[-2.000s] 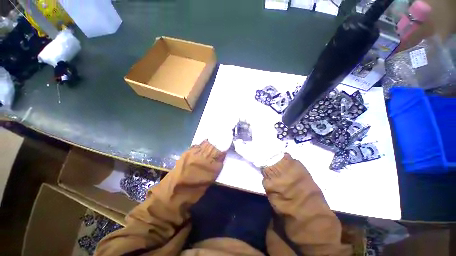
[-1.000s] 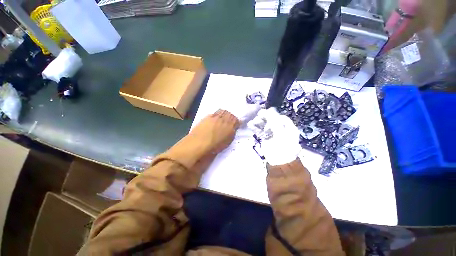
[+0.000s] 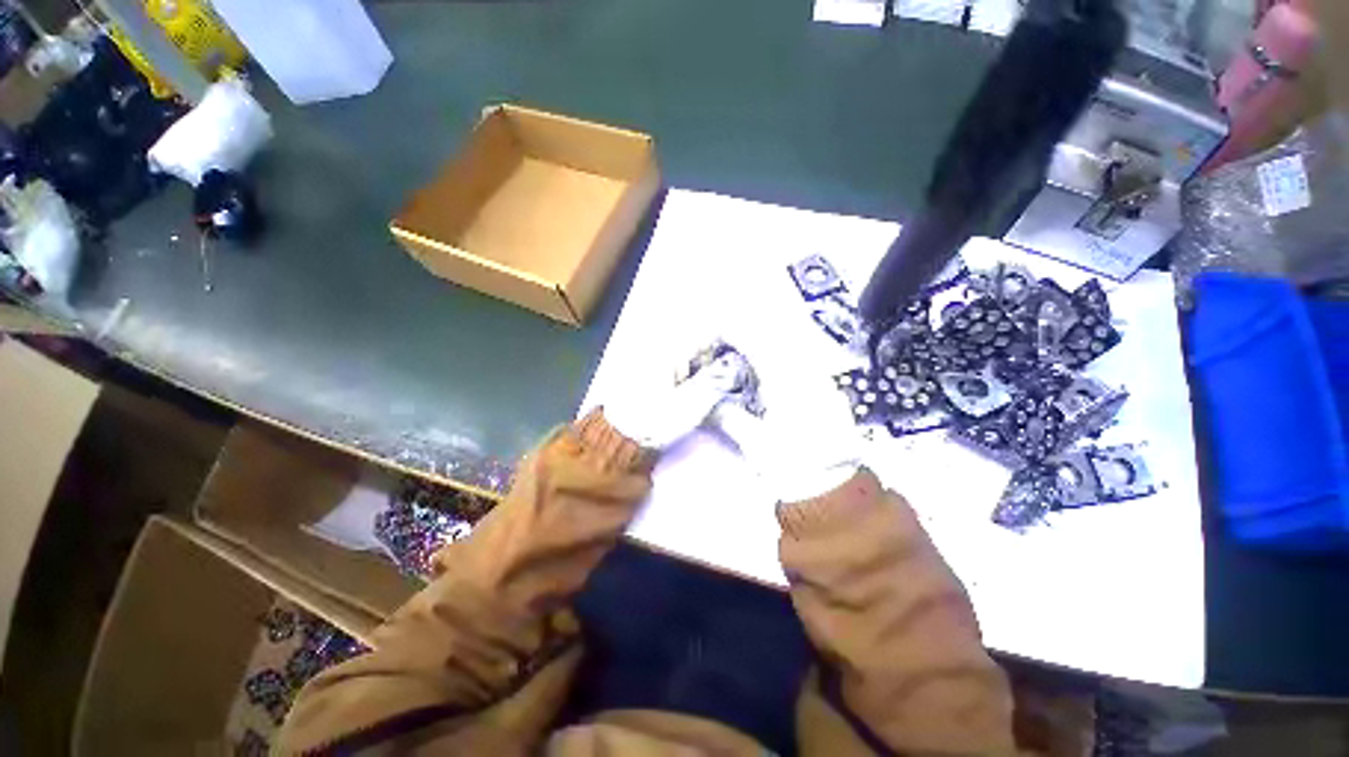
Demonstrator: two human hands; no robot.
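Observation:
My left hand (image 3: 678, 407), in a white overexposed glove, is closed on a small grey metallic part (image 3: 721, 362) above the white sheet (image 3: 710, 252). My right hand (image 3: 799, 444), also white-gloved, is close beside it, its fingers near the part's lower side; its fingers blend into the sheet, so I cannot tell if it grips anything. The pile of loose parts (image 3: 984, 348) lies on the right of the sheet. The electric screwdriver (image 3: 991, 148) slants down over the pile's left side, its tip near the parts.
An open cardboard tray (image 3: 533, 207) sits left of the sheet. A blue bin (image 3: 1265, 414) stands to the right. A silver-grey box (image 3: 1117, 178) and a clear plastic bag (image 3: 1258, 192) are behind the pile. Cartons with parts (image 3: 422, 525) lie below the bench edge.
The hands have moved away from the screwdriver tip and are together lower left, with the part in them. The screwdriver hangs further right and the view has shifted.

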